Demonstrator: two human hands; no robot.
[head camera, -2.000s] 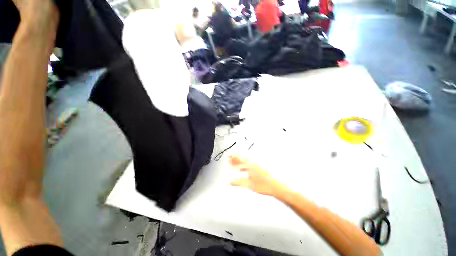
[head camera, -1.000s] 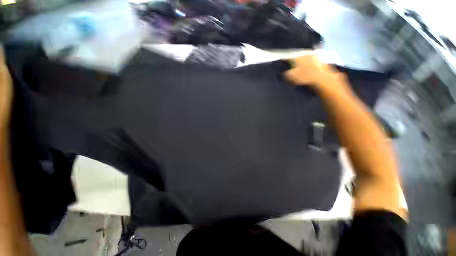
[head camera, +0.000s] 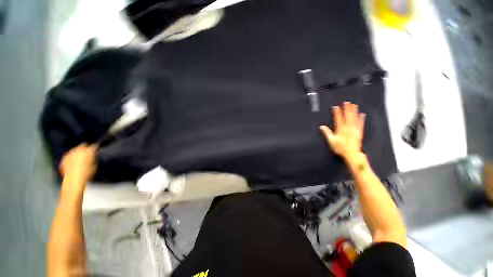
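A black garment body (head camera: 243, 103) lies spread flat over the white-topped table. Bunched black cloth (head camera: 81, 97) lies at its left, with white showing through an opening. My left hand (head camera: 79, 162) is closed on the near edge of this bunched cloth. My right hand (head camera: 346, 130) lies with fingers spread on the garment body, gripping nothing. A short dark strip with greyish edges (head camera: 310, 90) sits beyond my right hand, where a thin dark line runs to the right. A small white piece (head camera: 154, 180) sticks out under the cloth at the near table edge. The picture is blurred.
The table's right part (head camera: 446, 124) holds shears (head camera: 415, 130) and a yellow tape roll (head camera: 393, 12) at the far end. Dark cloth (head camera: 162, 16) lies at the far left. Black trimmings (head camera: 311, 208) and a red object (head camera: 341, 257) are below the near edge.
The garment has come down flat on the table, nearer to me. My right hand has moved from its far edge onto its near right part. My left hand now holds the bunched cloth.
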